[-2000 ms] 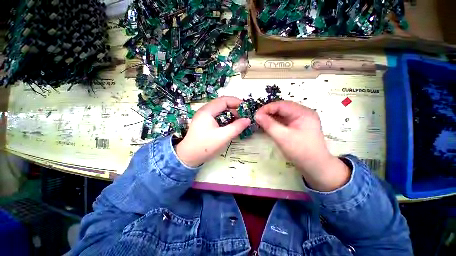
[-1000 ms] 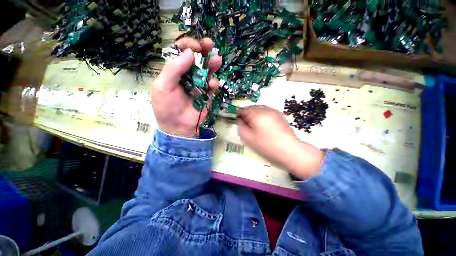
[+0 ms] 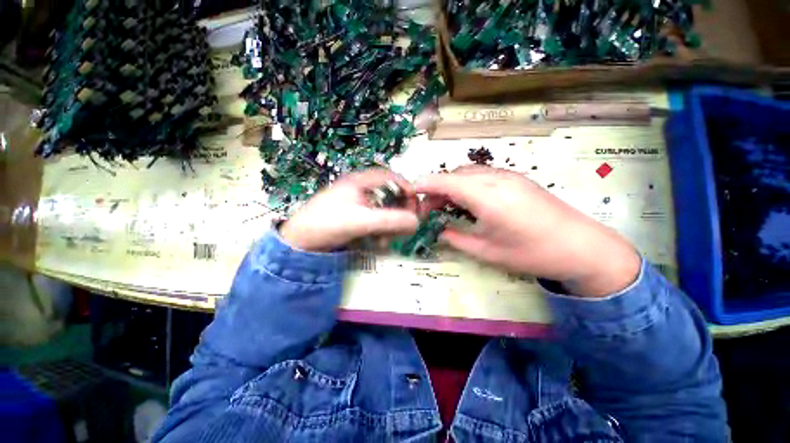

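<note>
My left hand (image 3: 351, 212) is closed around a bunch of circuit boards (image 3: 422, 237); their green ends show below and between the two hands. My right hand (image 3: 511, 216) is at the same bunch, its fingertips close to the left fingers. It is blurred, and whether it grips a board or a small part cannot be told. Small black parts (image 3: 479, 155) lie in a dark heap just behind the right hand, which hides most of it. A loose heap of green and black boards (image 3: 333, 95) lies in front of the left hand.
Stacked boards (image 3: 130, 78) stand at the far left. A cardboard tray (image 3: 554, 80) of green boards is at the upper right. A blue plastic bin (image 3: 696, 208) with dark contents is at the right edge. Printed yellow card (image 3: 130, 225) covers the bench, with a pink-purple front edge.
My left hand, palm up with the boards a second ago, has turned over and come down towards the middle. My right hand has moved to meet it. The view has shifted back left.
</note>
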